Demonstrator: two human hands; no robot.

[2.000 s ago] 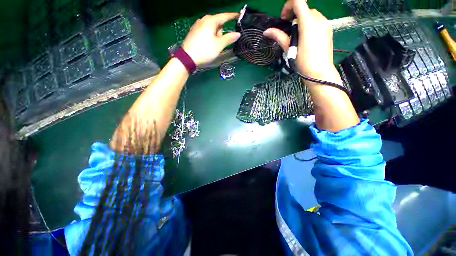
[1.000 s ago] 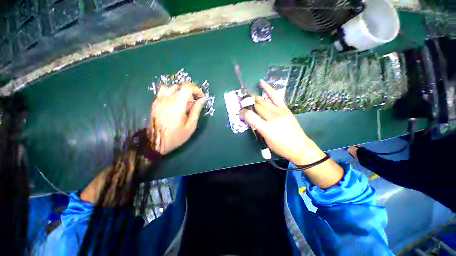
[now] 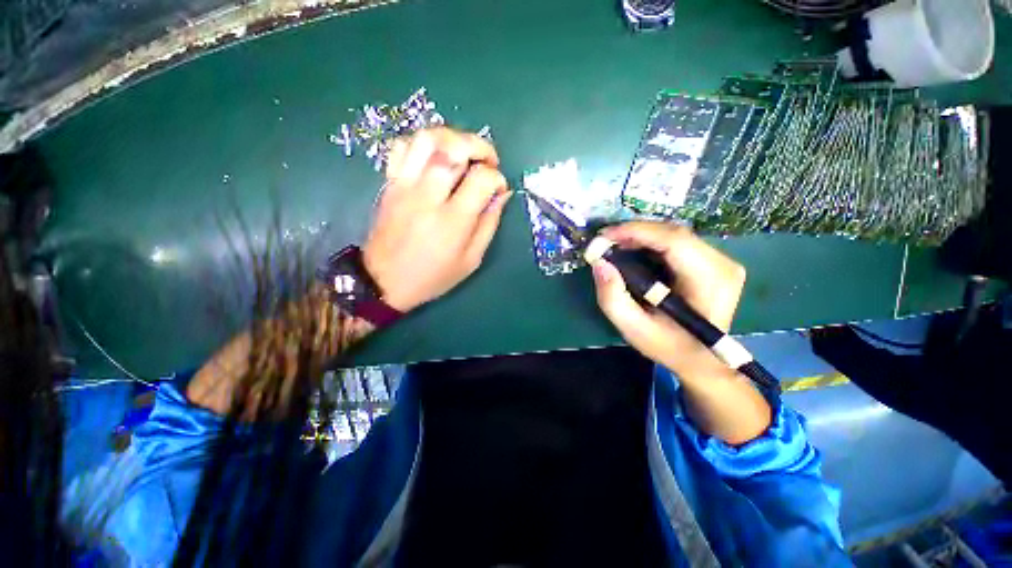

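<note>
A small silvery-white circuit board (image 3: 554, 239) lies flat on the dark-green bench. My right hand (image 3: 673, 291) holds a black soldering iron (image 3: 694, 322) with pale bands like a pen. Its thin tip points up and left over the board's upper left edge. My left hand (image 3: 436, 219) is left of the board, thumb and fingertips pinched together near the board's edge. Whether a small part is between the fingertips cannot be told. A heap of small silver components (image 3: 388, 124) lies just beyond my left hand, partly hidden by it.
A row of leaning green-edged boards (image 3: 821, 161) stands at the right. A white cup (image 3: 927, 42) and part of a round fan grille (image 3: 816, 7) are behind it. A small round clear-silver item (image 3: 648, 12) is at the top. A pale edge strip (image 3: 167, 64) curves at the upper left.
Two seconds ago both hands were at the fan. Since one second ago, my left hand moved from the component heap toward the board, and the iron's tip moved onto the board area.
</note>
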